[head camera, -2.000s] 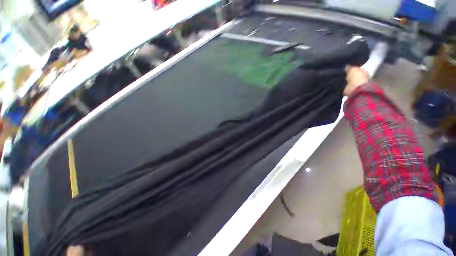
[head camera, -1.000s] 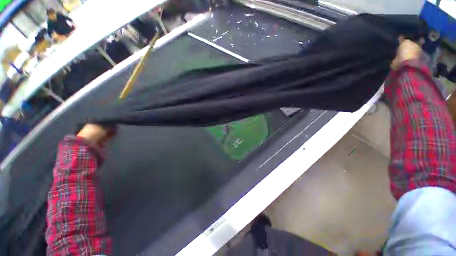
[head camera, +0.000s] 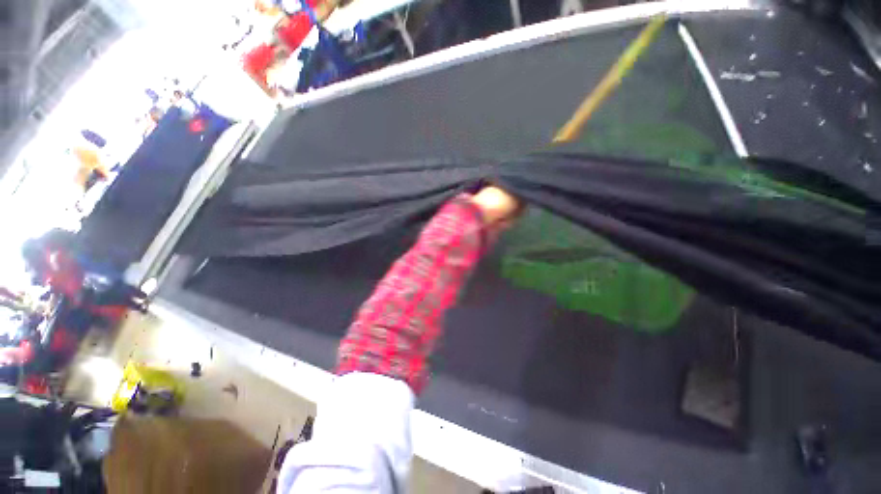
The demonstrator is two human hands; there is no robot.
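Observation:
The black fabric point(head camera: 618, 193) lies bunched in long folds across the cutting bed, running out of the picture at the right. My left hand point(head camera: 497, 203) grips its folds near the middle of the picture, with the arm reaching up from below. My right hand is not in view. Green projected shapes point(head camera: 618, 289) glow below the fabric folds. A yellow ruler point(head camera: 611, 82) lies beyond the fabric, its near end meeting the fabric edge. A silver bar point(head camera: 713, 92) lies to its right.
A square metal weight point(head camera: 713, 396) and a small dark object point(head camera: 813, 450) lie on the bed at the lower right. The white rail point(head camera: 483, 449) borders the near side. Below left, a yellow crate point(head camera: 150, 386) stands on the floor. Pale scraps dot the upper right.
The view has turned left. The fabric, raised between both hands a second ago, now crosses the bed in a long bunched band. The right hand has left the picture; the left still grips it.

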